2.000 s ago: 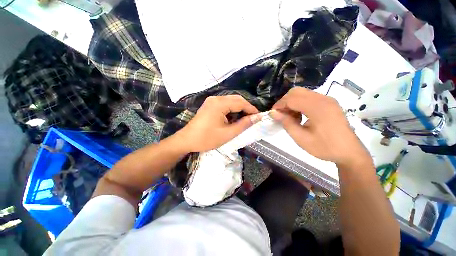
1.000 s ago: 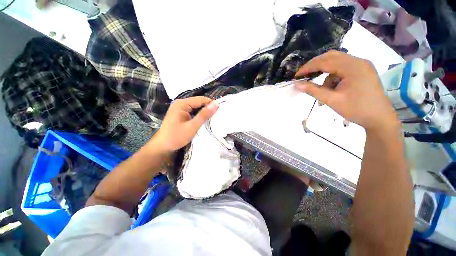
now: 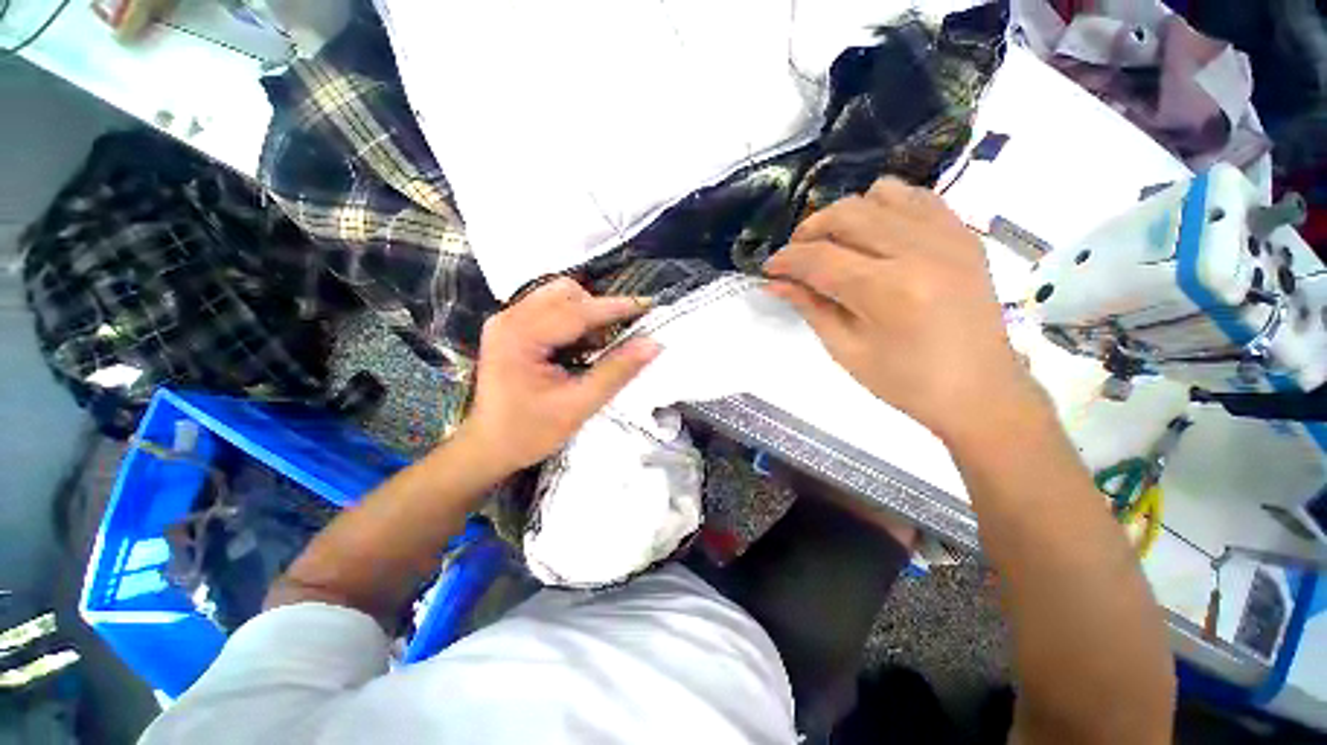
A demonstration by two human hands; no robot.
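Observation:
The garment's white lining [image 3: 611, 138] lies over its plaid shell [image 3: 349, 160] on the table. A narrower white lining part [image 3: 713, 347] with a thin dark edge is stretched between my hands. Its bunched lower end [image 3: 619, 502] hangs over the table's front edge by my body. My left hand [image 3: 546, 364] pinches the edge at the left between thumb and fingers. My right hand [image 3: 888, 299] pinches the same edge farther right, fingertips bent over it.
The white sewing machine head [image 3: 1164, 284] with a blue stripe stands at the right. Scissors [image 3: 1142, 502] with green and yellow handles lie below it. A blue crate [image 3: 131, 560] stands at the lower left, with dark plaid cloth [image 3: 160, 269] behind it. Pinkish cloth [image 3: 1164, 88] lies at the back right.
My right hand moved out to the right along the edge, then came back toward my left hand. The white part was pulled long and is now held over a shorter span.

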